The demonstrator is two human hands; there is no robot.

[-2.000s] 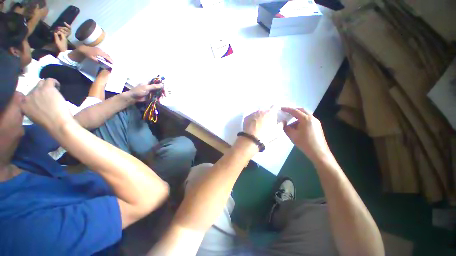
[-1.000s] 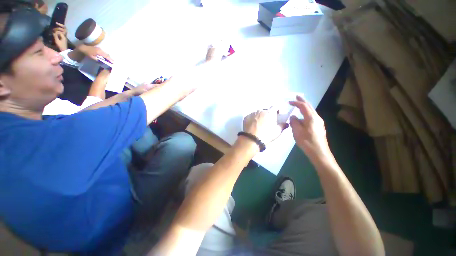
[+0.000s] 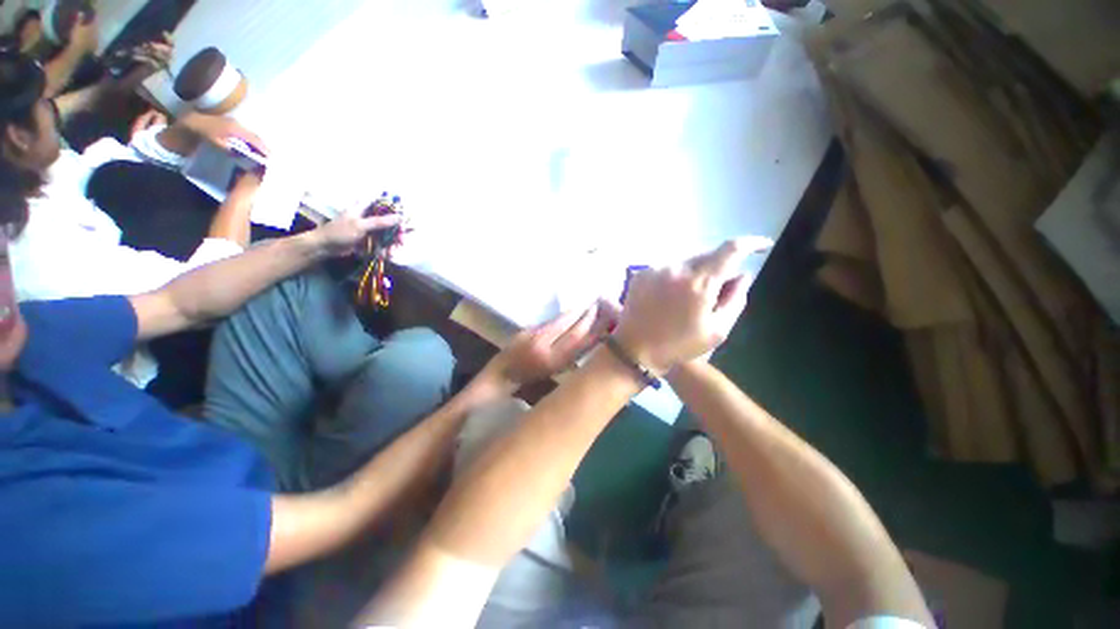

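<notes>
My left hand [image 3: 669, 317], with a dark bracelet at the wrist, is above the near corner of the white table [image 3: 491, 246]. My right hand [image 3: 725, 295] is close against it and mostly hidden behind it; only the forearm shows clearly. A bright white piece [image 3: 754, 246], perhaps paper, shows at the fingertips; which hand grips it is unclear. A small dark-edged thing [image 3: 635, 279] shows beside my left hand. The neighbour's hand [image 3: 547, 347] reaches in from the left, with something white and red at its fingertips, too blurred to name.
The neighbour in blue [image 3: 135, 467] sits close on my left, holding a cable bundle [image 3: 378, 252] at the table edge. A stack of white boxes [image 3: 706, 52] stands at the far side. Brown flattened cardboard [image 3: 933, 246] is piled on the right. A tape roll [image 3: 210, 81] lies far left.
The neighbour leaned back; their reaching hand moved from the table's middle to beside mine. The small red-cornered card left its place on the table. My hands came together, my right behind my left.
</notes>
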